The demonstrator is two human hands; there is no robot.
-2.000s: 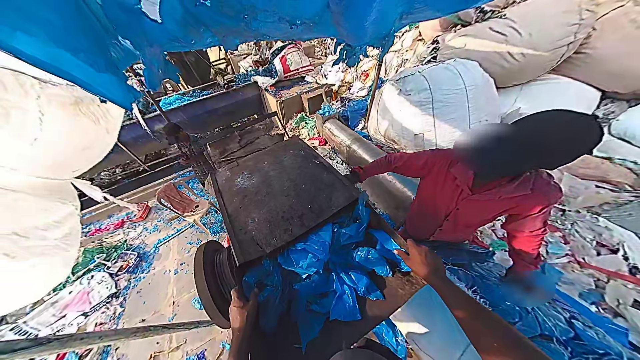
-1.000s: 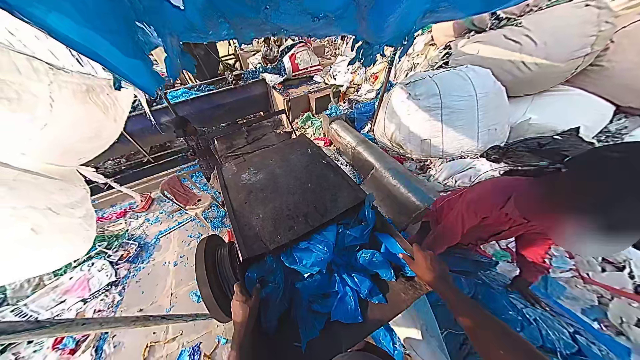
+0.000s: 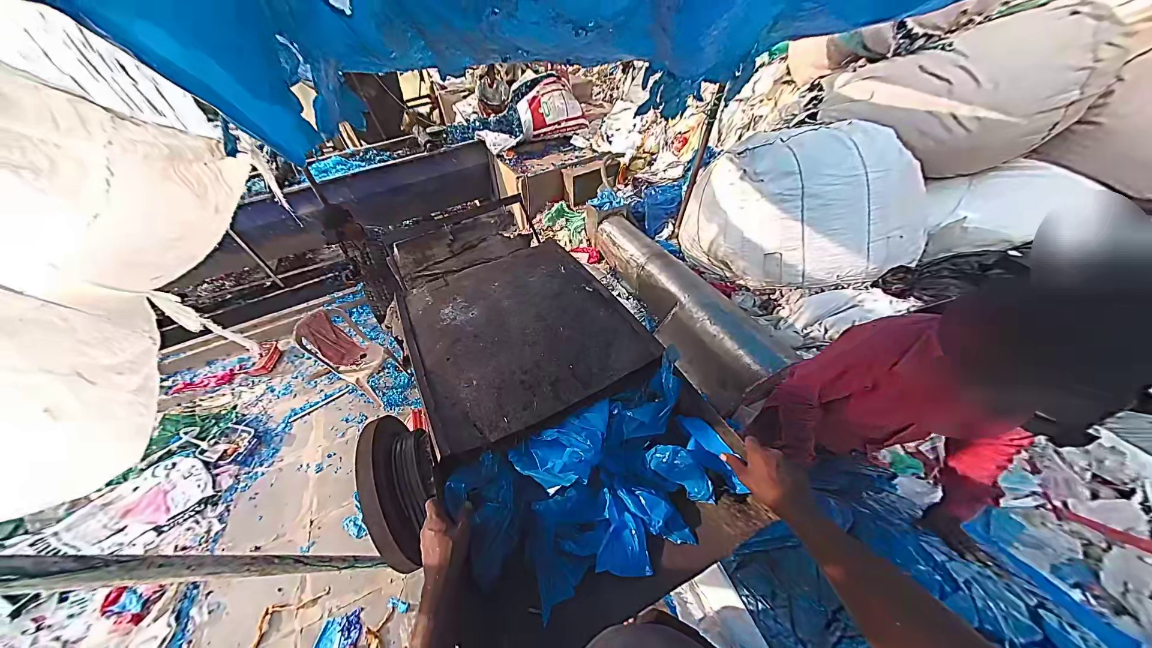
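A dark metal machine hopper (image 3: 540,333) stands in front of me, with crumpled blue plastic film (image 3: 603,486) heaped in its near opening. My left hand (image 3: 444,531) rests at the opening's left side, next to a black pulley wheel (image 3: 387,493); the fingers are partly hidden, and their grip is unclear. At the right side, my right hand (image 3: 765,472) lies on the metal edge beside the film, its exact hold unclear.
A person in a red shirt (image 3: 882,378) bends close by on the right, above blue plastic sheeting (image 3: 837,558). White bulk sacks (image 3: 810,202) and a metal cylinder (image 3: 693,306) lie beyond. A pole (image 3: 180,569) crosses at left, near a plastic chair (image 3: 337,346). Blue tarpaulin (image 3: 504,36) hangs overhead.
The person in red has bent down to the right, with an arm lowered toward the blue sheeting. Both of my hands stay at the sides of the opening.
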